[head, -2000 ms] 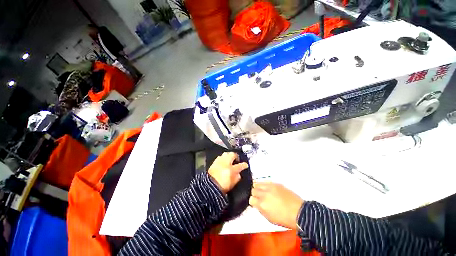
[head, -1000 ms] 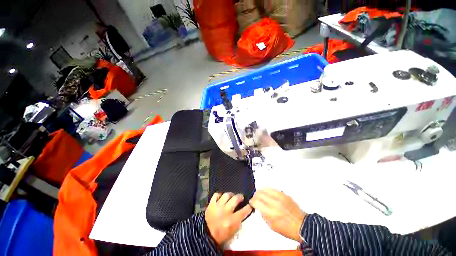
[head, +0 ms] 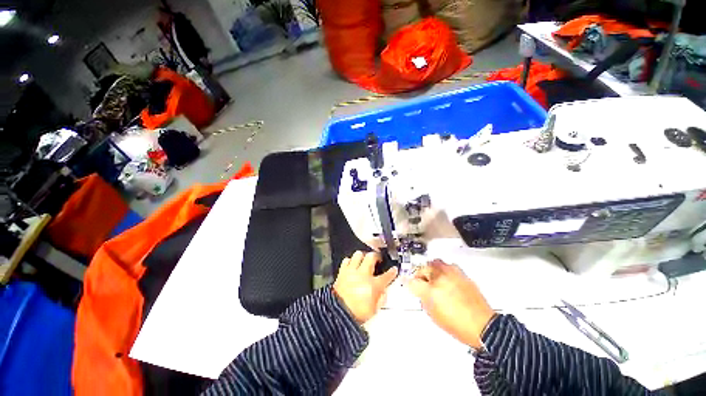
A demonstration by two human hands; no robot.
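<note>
A black padded panel (head: 280, 251) with a narrow camouflage strip (head: 320, 244) lies flat on the white table, partly under the head of the white sewing machine (head: 495, 186). My left hand (head: 362, 286) holds the panel's near edge, fingertips just left of the presser foot (head: 406, 259). My right hand (head: 453, 300) is right beside the presser foot, thumb and finger close together; whether it grips the edge there cannot be told. The needle tip is too small to make out.
Thread snips (head: 592, 331) lie on the table right of my right hand. A blue crate (head: 433, 112) is behind the machine. Orange cloth (head: 104, 309) drapes at the table's left edge. A blue bin (head: 35, 340) stands at lower left. A person (head: 186, 42) is in the far background.
The panel has moved away from me, further under and behind the machine head. Both hands have moved up close to the presser foot. The camera view has shifted somewhat.
</note>
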